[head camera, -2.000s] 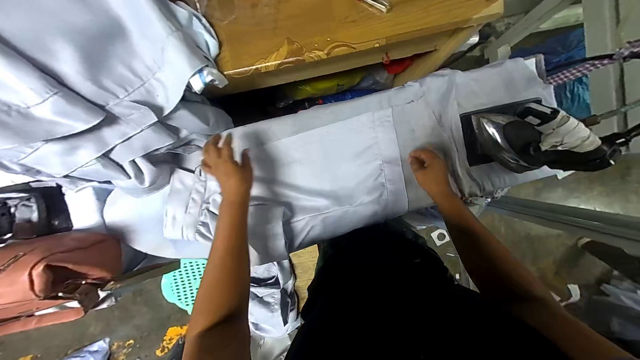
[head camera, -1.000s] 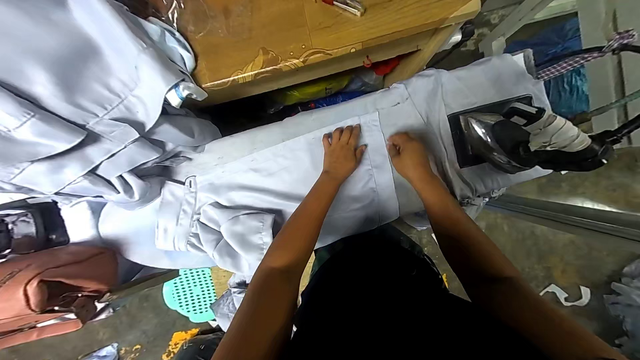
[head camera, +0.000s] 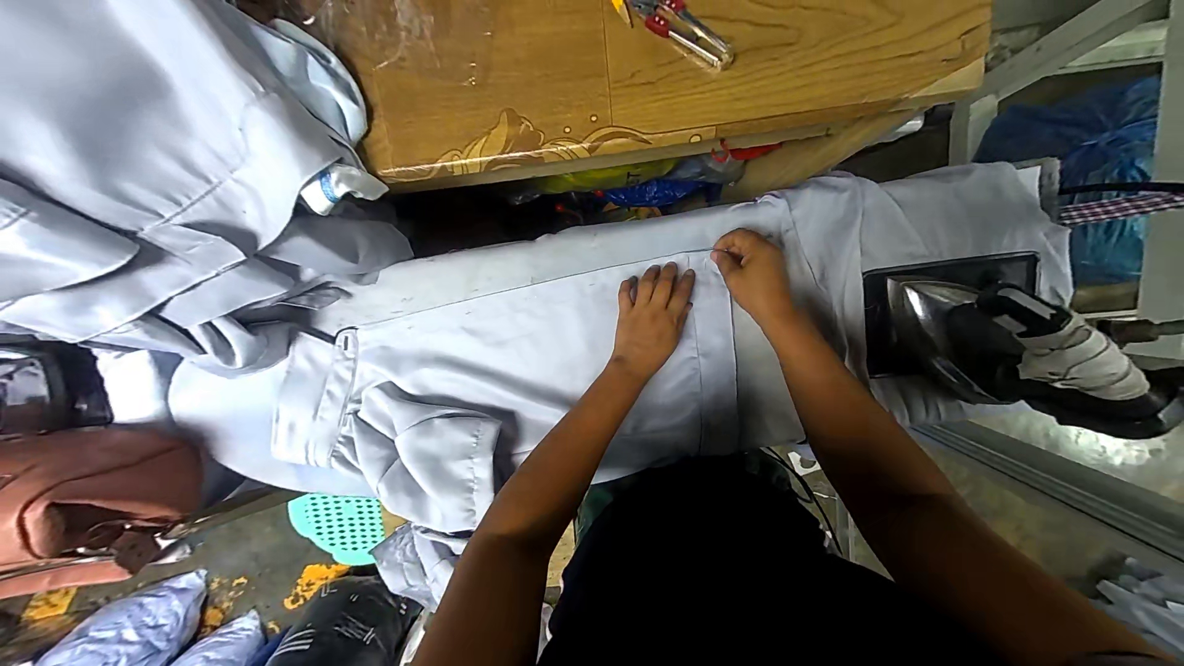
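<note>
A light grey garment (head camera: 564, 324) with a waistband and gathered part at its left end lies over a padded ironing board (head camera: 546, 259). My left hand (head camera: 653, 314) rests palm down on it, fingers spread, just left of a seam near the hem. To its right, my right hand (head camera: 754, 273) pinches the garment's far hem corner between thumb and fingers. Right of my right arm, an electric iron (head camera: 953, 333) with a cloth-wrapped handle sits on a dark rest plate (head camera: 874, 319). More light grey garments (head camera: 139, 157) are heaped at the left.
Beyond the board stands a wooden table (head camera: 518, 74) with red-handled thread snips (head camera: 684, 32) on it. A pinkish-brown bag (head camera: 92, 499) is at the left. A teal perforated plastic seat (head camera: 338, 525) and filled bags (head camera: 139, 620) are below. The iron's cord runs off right.
My left hand has moved right along the garment, from near its waistband to near the hem. My right hand has moved from the board's middle to the hem's far corner.
</note>
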